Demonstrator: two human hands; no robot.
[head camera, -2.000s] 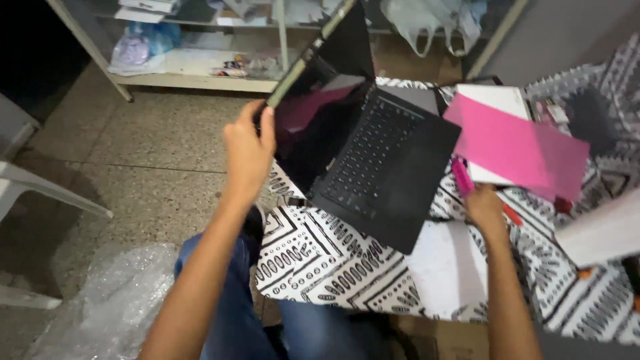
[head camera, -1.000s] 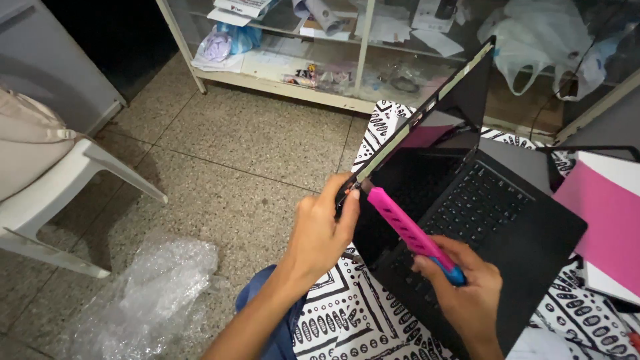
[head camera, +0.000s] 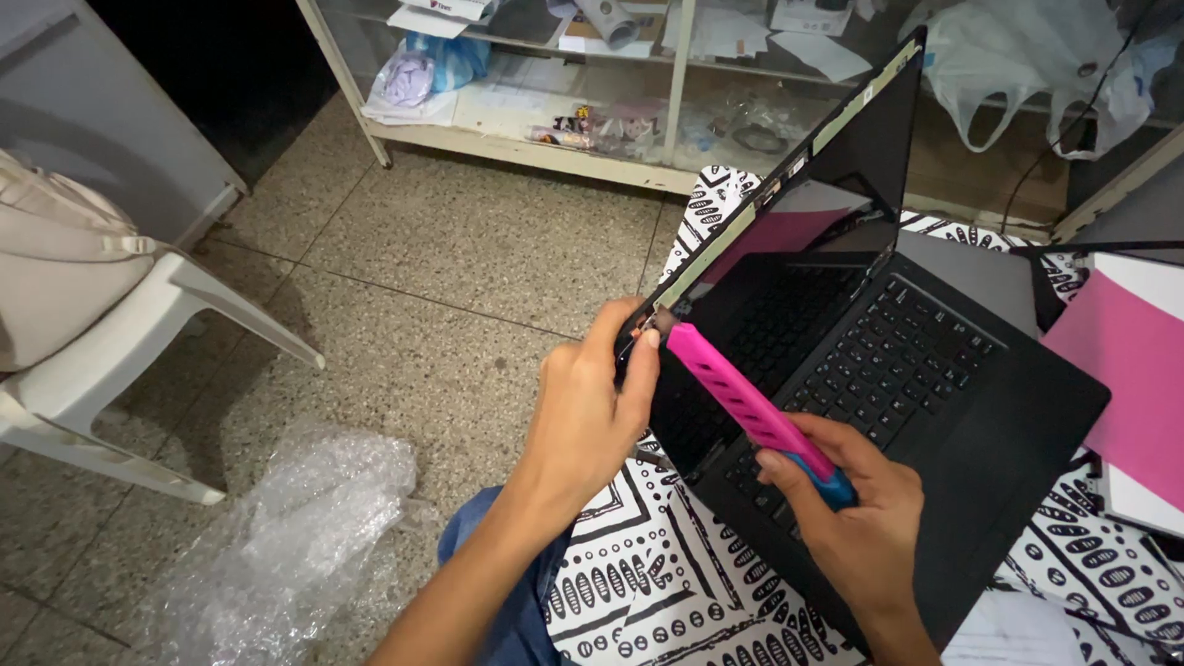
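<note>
A black laptop (head camera: 962, 398) lies open and askew on a black-and-white patterned cloth (head camera: 638, 564). Its screen (head camera: 814, 194) stands raised, and the frame along the top edge of the lid is exposed, showing a pale strip. My left hand (head camera: 592, 398) pinches the lid's near corner between thumb and fingers. In my right hand (head camera: 851, 499) is a pink and blue utility knife (head camera: 749, 398), held by its blue end over the keyboard. The knife's tip meets the lid corner beside my left thumb; the exact contact there is too small to tell.
A pink sheet (head camera: 1128, 379) lies over white paper at the right. Behind stands a glass-fronted cabinet (head camera: 518, 153) with papers and plastic bags. A white plastic chair (head camera: 120, 361) holding a beige bag is at the left, near clear plastic wrap (head camera: 296, 546) on the speckled floor.
Two seconds ago my right hand was at the pink knife beside the pink sheet; since then it has brought the knife to the lid corner. My left hand stays on the lid. The view has shifted.
</note>
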